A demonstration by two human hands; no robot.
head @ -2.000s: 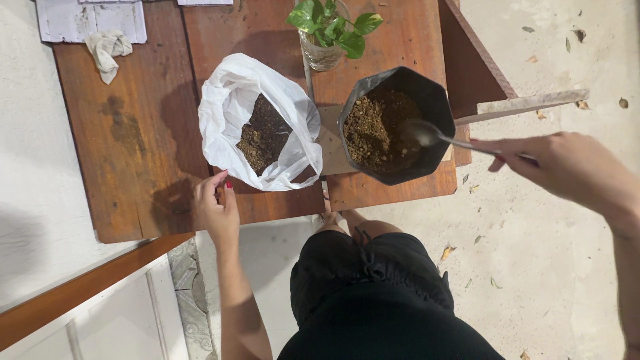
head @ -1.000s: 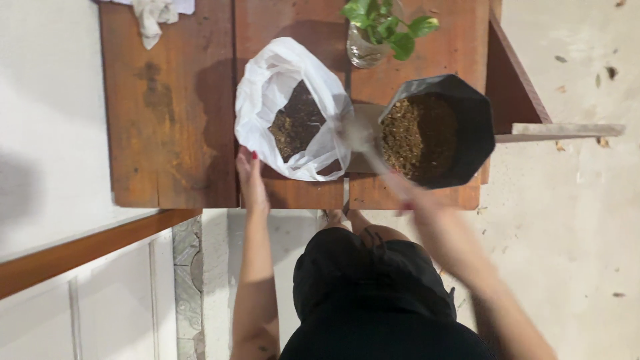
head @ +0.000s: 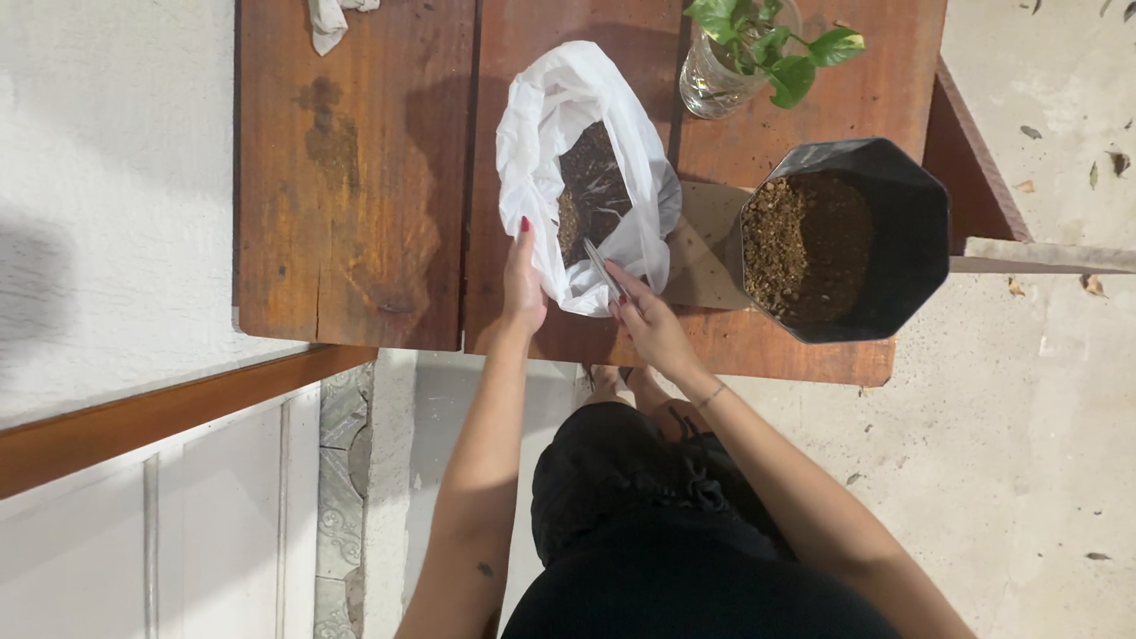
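A white plastic bag [head: 652, 186] stands open on the wooden table, with dark soil [head: 590, 169] inside. My left hand [head: 524, 280] holds the bag's near left rim. In my right hand [head: 648, 319] is a metal spoon [head: 605, 269], its handle gripped at the bag's near right edge; the bowl end dips into the bag and is mostly hidden. To the right, a black octagonal plant pot [head: 905, 240] holds brown, crumbly soil [head: 774, 244] heaped higher on its left side.
A clear glass [head: 710, 84] with a leafy green cutting [head: 792, 75] stands behind the bag and pot. A crumpled white cloth [head: 328, 25] lies at the far left of the wooden table [head: 382, 222]. A wooden board [head: 1047, 256] juts out at the right, and a white wall [head: 115, 177] borders the left.
My right hand has moved left with the spoon, from over the black pot to the white bag. My left hand stays by the bag's rim. The view has shifted.
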